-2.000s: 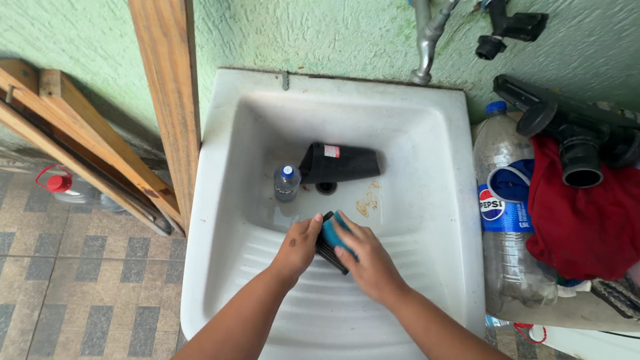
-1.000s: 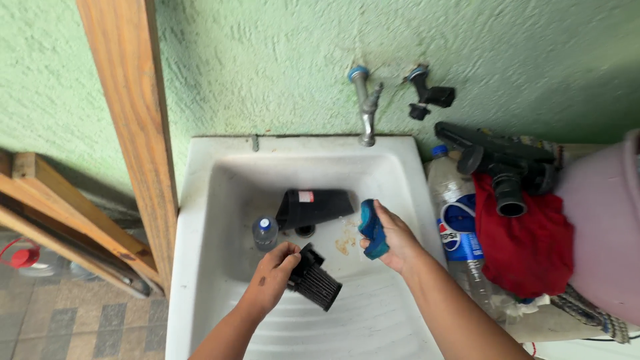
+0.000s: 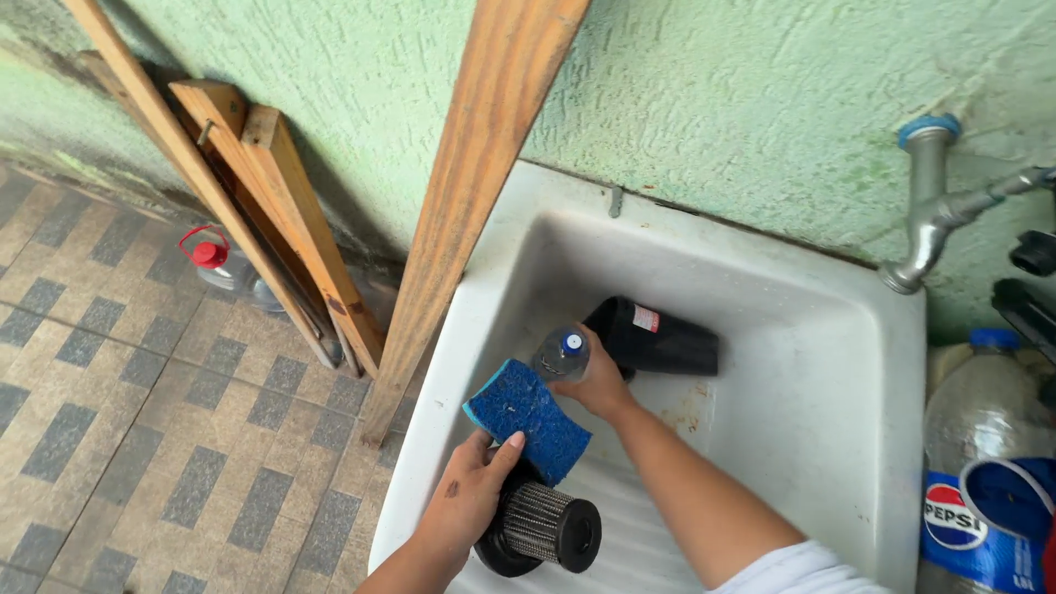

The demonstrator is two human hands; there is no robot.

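My left hand [image 3: 470, 495] holds a blue scouring sponge [image 3: 530, 419] between thumb and fingers, together with a black cylindrical filter [image 3: 540, 524] with a pleated or mesh side, just below the sponge. My right hand [image 3: 601, 381] is around a small clear plastic bottle [image 3: 561, 355] with a blue and white cap, standing upright in the sink; part of its grip is hidden. Behind that hand, a black tapered plastic housing [image 3: 668, 337] with a red and white label lies on its side in the white sink basin [image 3: 792, 412].
A metal tap [image 3: 928, 206] projects from the green wall at right. A Pepsi bottle [image 3: 978, 412] stands beside the sink's right edge. A wooden plank [image 3: 470, 198] leans at its left corner; more wooden pieces [image 3: 289, 198] and a red-capped jug [image 3: 227, 264] are farther left.
The sponge has passed from my right hand to my left, which still has the filter. My right hand has moved left to the small bottle. The view has swung left.
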